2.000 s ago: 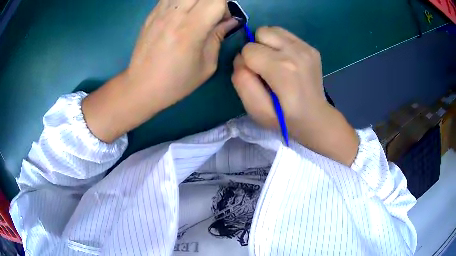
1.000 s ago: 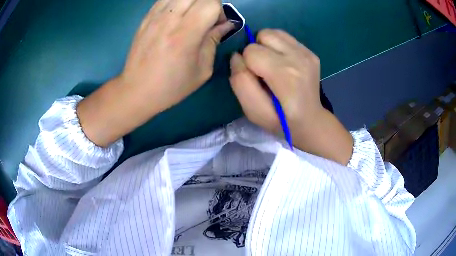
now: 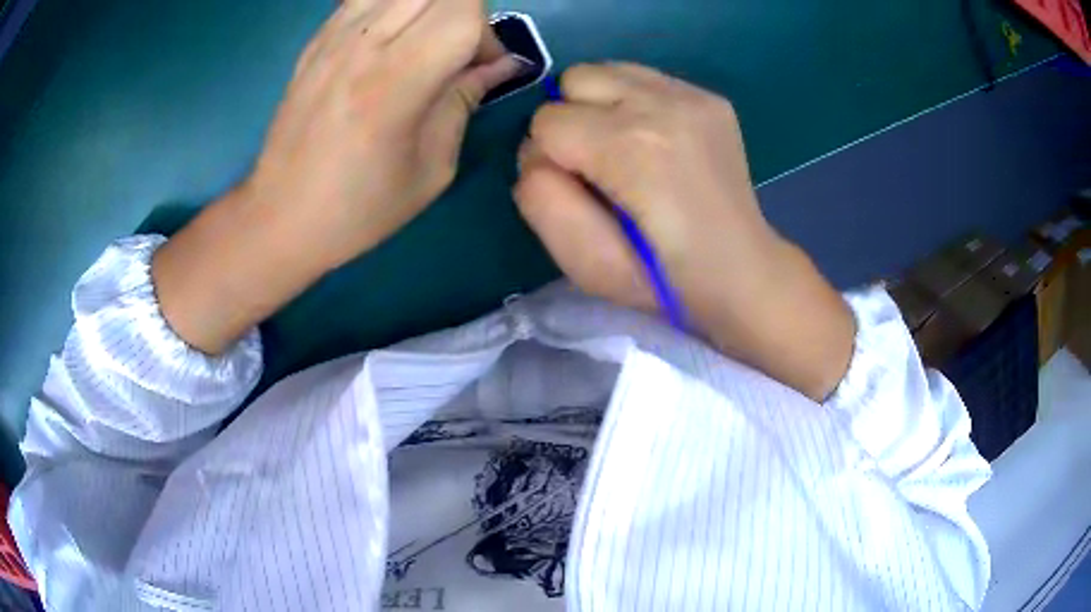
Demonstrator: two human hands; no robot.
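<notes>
A smartwatch body (image 3: 519, 43) with a black face and silvery rim is at the top centre, above the dark green mat. My left hand (image 3: 371, 120), bare, grips it from the left and covers its left part. My right hand (image 3: 646, 179), bare, is closed around a thin blue pry stick (image 3: 646, 259). The stick's tip shows beside the watch's lower right edge; whether it touches is unclear. Its rear end points down toward my smock.
The green mat (image 3: 837, 72) ends at a pale diagonal edge on the right. Red tray parts show at the top right corner (image 3: 1062, 22) and lower left edge (image 3: 12, 544). Cardboard boxes (image 3: 957, 281) stand beyond the bench at right.
Both hands, the watch and the stick have shifted left in the view. The watch face shows more openly than two seconds ago. Both grips look unchanged.
</notes>
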